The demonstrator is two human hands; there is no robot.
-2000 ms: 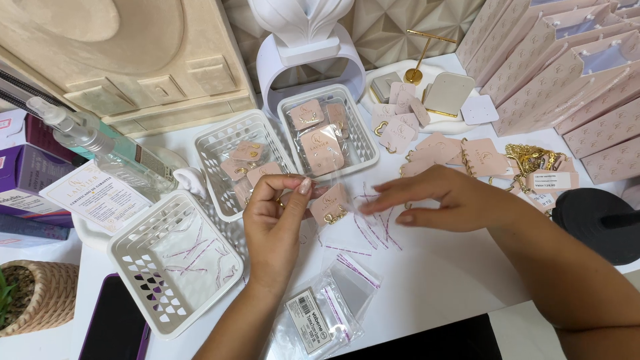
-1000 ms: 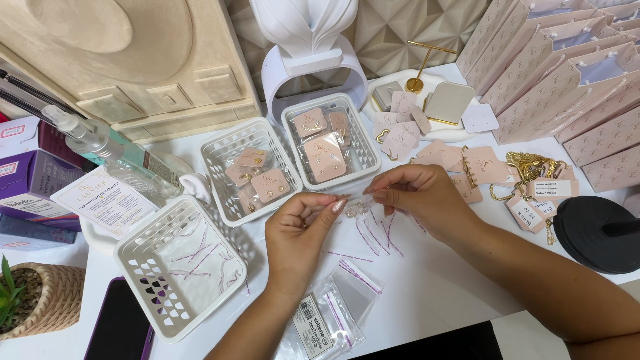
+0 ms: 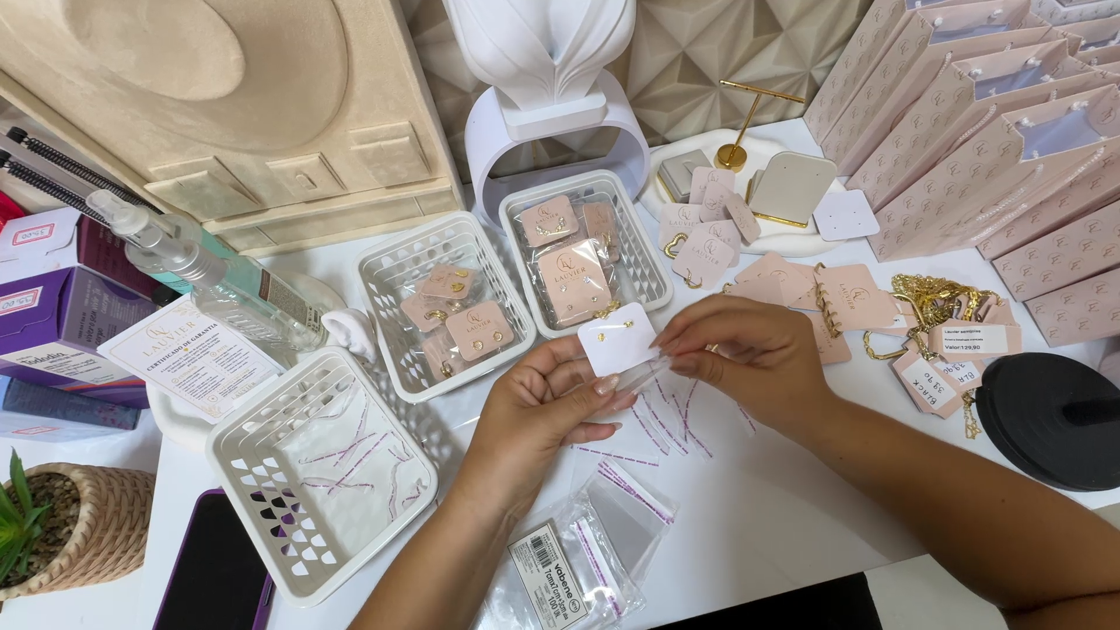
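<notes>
My left hand (image 3: 560, 398) holds a white earring card (image 3: 619, 343) from below, its back side up with small gold clasps showing. At the card's right edge, my right hand (image 3: 744, 354) pinches clear plastic, which looks like a small bag (image 3: 643, 383). Below the hands lie cut adhesive strips (image 3: 669, 420) with purple dashes. A labelled pack of clear bags (image 3: 569, 560) is nearer the front edge. Behind my hands, the middle basket (image 3: 385, 367) and the back basket (image 3: 516, 297) hold bagged pink jewellery cards.
Another white basket (image 3: 236, 525) contains strips, beside a phone (image 3: 210, 560). Spray bottles (image 3: 227, 280), a certificate card (image 3: 188, 354) and a potted plant (image 3: 105, 516) stand left. Pink cards with gold chains (image 3: 927, 302), a black round stand (image 3: 1050, 420) and gift bags (image 3: 989, 175) are at right.
A white-backed card now shows in my left hand, where both hands held clear plastic a second ago. Two seconds ago my right hand was over the strips, away from my left.
</notes>
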